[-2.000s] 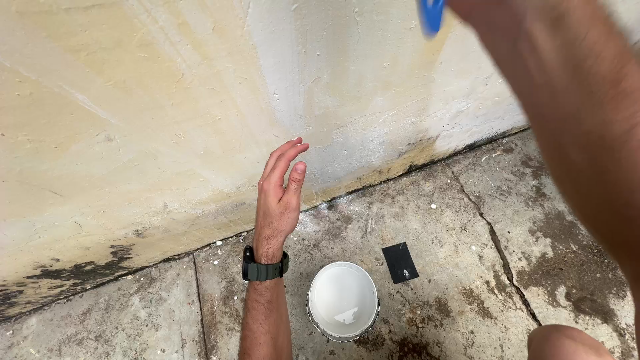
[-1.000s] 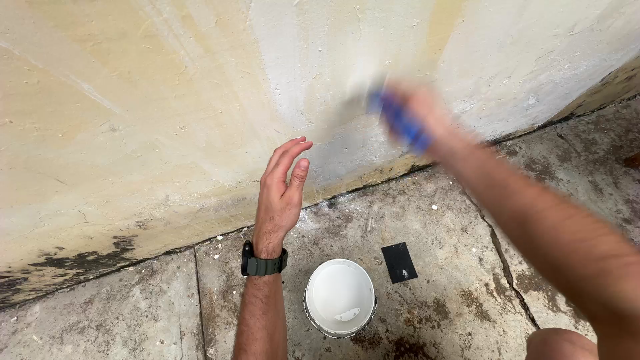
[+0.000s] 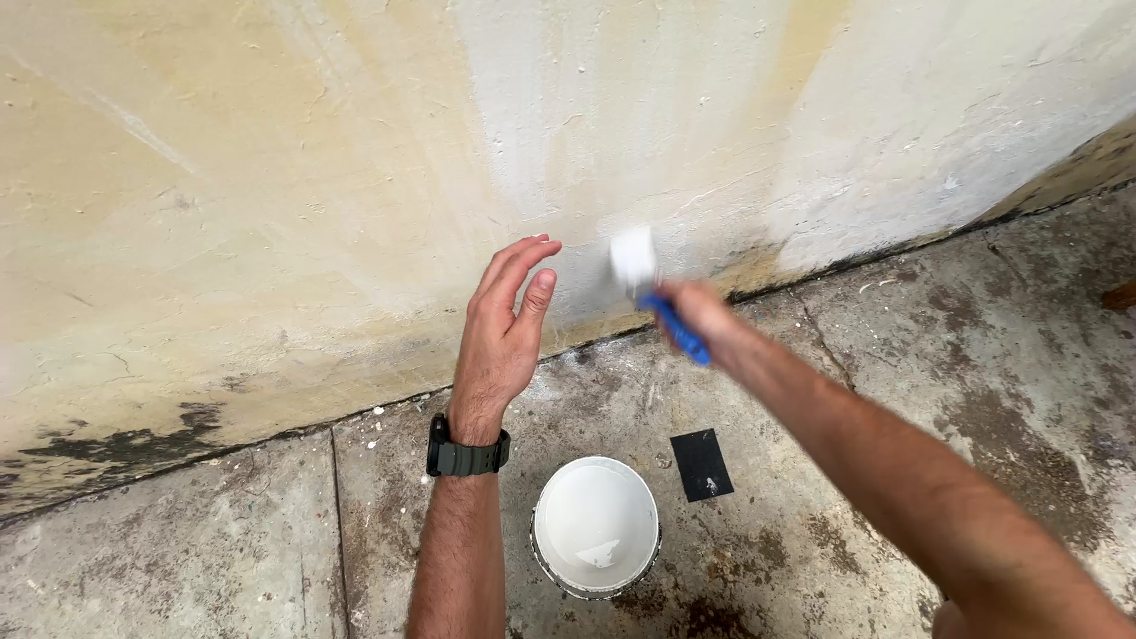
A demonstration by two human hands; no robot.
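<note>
My right hand (image 3: 697, 319) grips the blue handle of a paintbrush (image 3: 634, 257) whose bristles are covered in white paint. The brush is at the lower part of a yellowish wall (image 3: 266, 195) streaked with white; blur hides whether the bristles touch it. My left hand (image 3: 508, 324), with a dark watch on the wrist, is raised in front of the wall, fingers apart and slightly curled, holding nothing. A round white bucket (image 3: 596, 527) with white paint inside stands on the concrete floor below, between my forearms.
A black rectangular sheet (image 3: 702, 465) with a white smudge lies on the floor (image 3: 426, 541) right of the bucket. Cracks and dark stains mark the concrete. Dark patches (image 3: 133, 448) run along the wall's base at left. A brown object (image 3: 1120, 296) shows at the right edge.
My right hand has come down and leftward with the brush, from high at the right to low on the wall. My left hand and the bucket have stayed in place.
</note>
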